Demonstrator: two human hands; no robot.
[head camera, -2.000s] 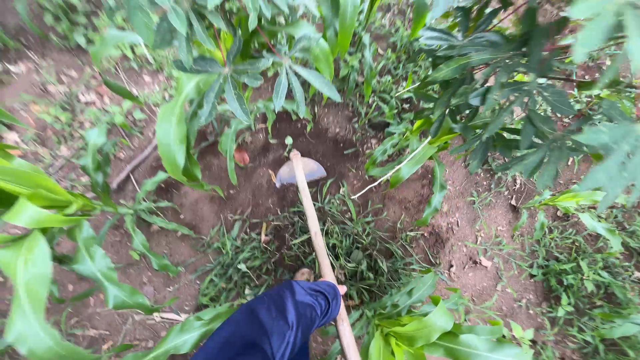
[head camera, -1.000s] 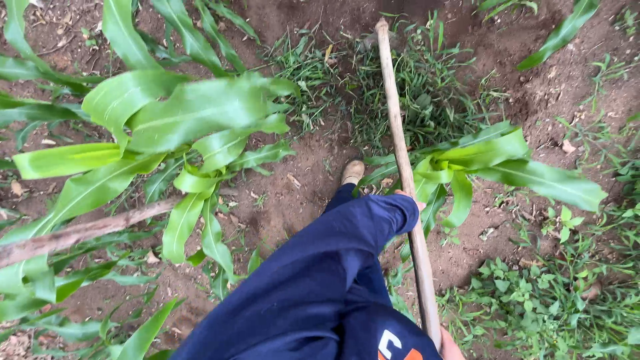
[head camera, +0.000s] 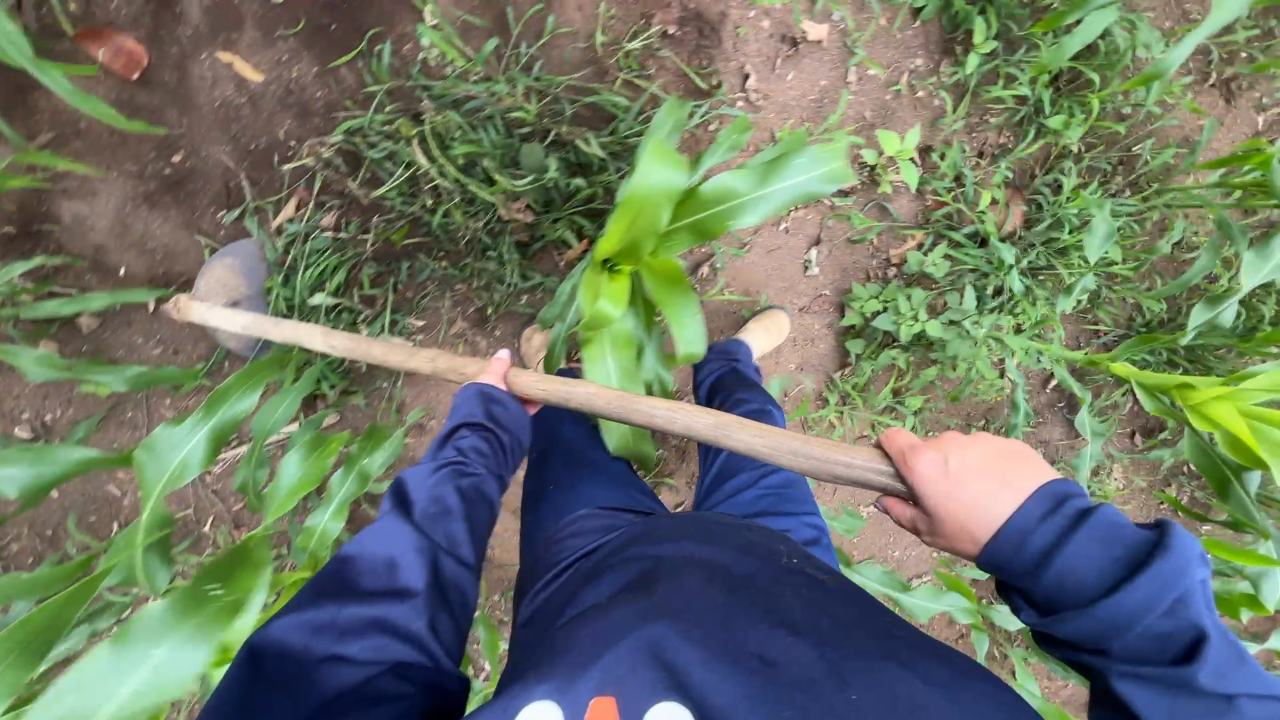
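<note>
A hoe's wooden handle (head camera: 690, 418) crosses in front of my body, slanting down from left to right. My left hand (head camera: 500, 375) is closed around its middle part, mostly hidden by the dark blue sleeve. At the handle's right end, my right hand (head camera: 965, 487) grips the wood. The grey metal hoe blade (head camera: 232, 285) is at the far left, low over bare soil beside a patch of grass (head camera: 470, 170); whether it touches the ground I cannot tell. A young maize plant (head camera: 625, 260) stands just beyond the handle, between my feet.
My two light shoes, one at the right (head camera: 765, 330), rest on brown soil. Long maize leaves (head camera: 190, 440) spread at the lower left. Low weeds (head camera: 960, 290) and another maize plant (head camera: 1230, 400) grow at the right. A reddish-brown dry leaf (head camera: 112, 52) lies at the upper left.
The hoe has swung from a steep slant to a flatter one, its blade end now at the left. Both hands now show on the handle. The view has shifted a lot.
</note>
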